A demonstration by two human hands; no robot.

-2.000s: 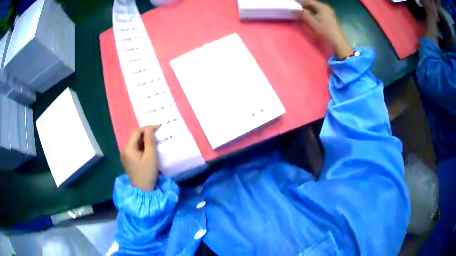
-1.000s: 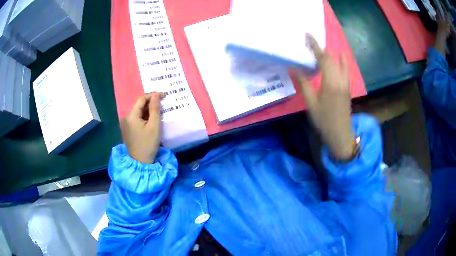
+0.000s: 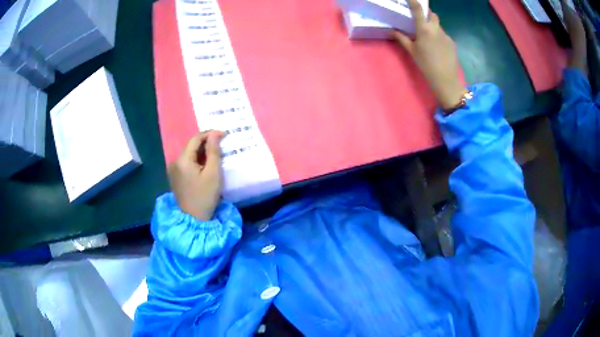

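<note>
The label strip (image 3: 220, 85) runs down the left part of the red mat (image 3: 316, 99), with rows of black print and a blank tail over the near edge. My left hand (image 3: 195, 172) pinches its left edge near the last printed rows; whether a label is lifted is hidden by the fingers. My right hand (image 3: 432, 56) holds a white box (image 3: 393, 9) at the mat's far right. That box is tilted over another white box (image 3: 370, 27), both partly cut off by the picture's top edge.
Grey-white stacked boxes (image 3: 69, 33) stand at the far left of the dark green table (image 3: 141, 72). A small pile of white boxes (image 3: 95, 135) lies left of the mat. A translucent plastic bag (image 3: 66, 296) hangs below at left. Another person's blue sleeve (image 3: 579, 105) shows at right.
My right hand has moved up and away with the white box to the mat's far right. The white box that lay mid-mat is gone from there. My left hand stays at the strip.
</note>
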